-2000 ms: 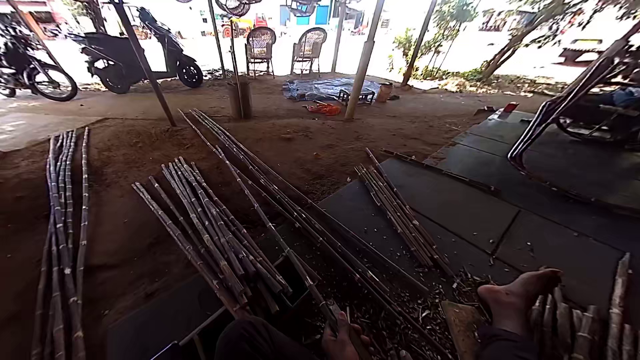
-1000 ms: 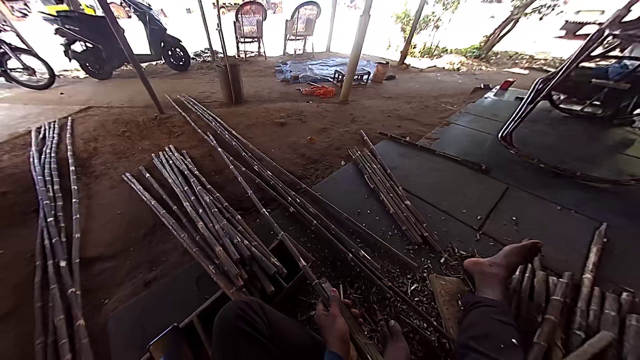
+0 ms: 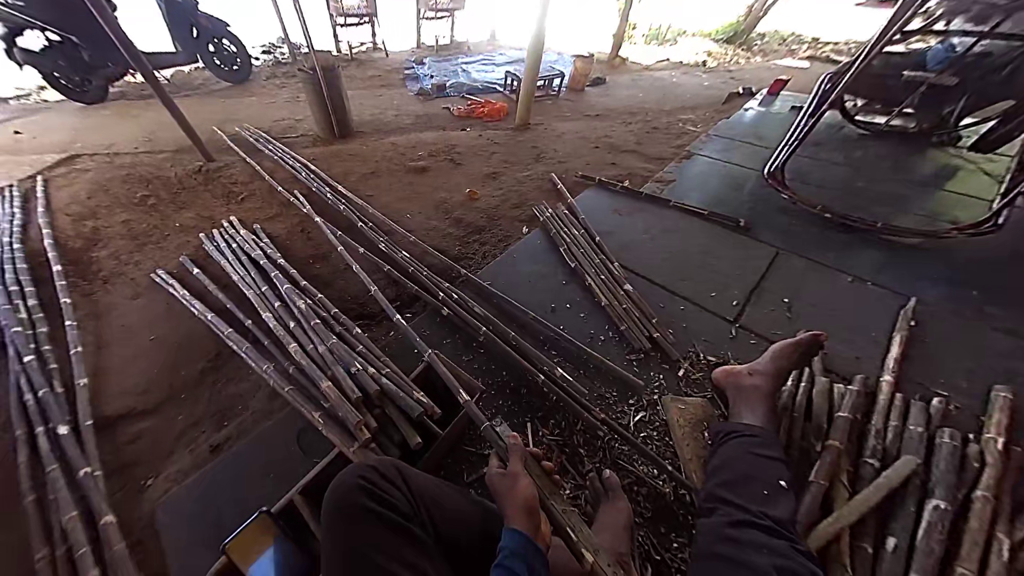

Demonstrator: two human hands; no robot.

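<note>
My left hand (image 3: 518, 484), in a blue sleeve, is closed around a long, dark bar-like piece (image 3: 564, 524) at the lower middle. A thin jointed cane pole (image 3: 384, 300) runs from its upper end up and left across the view; how the two meet is unclear. My right hand is not in view. Left of the pole, a bundle of shorter canes (image 3: 296, 328) leans on a dark open frame (image 3: 448, 432). Long canes (image 3: 472, 312) lie to the right of the pole, and a smaller bundle (image 3: 604, 276) rests on dark slabs.
Cut cane pieces (image 3: 904, 464) lie beside my outstretched bare foot (image 3: 768, 372), near a wooden block (image 3: 688, 436). Shavings cover the floor between my feet. More canes (image 3: 48, 360) lie at the left edge. A bent-cane frame (image 3: 872, 228), a post (image 3: 532, 64) and a scooter stand farther off.
The view has tilted downward. My left hand keeps its hold on the dark piece; the surrounding cane bundles lie as before.
</note>
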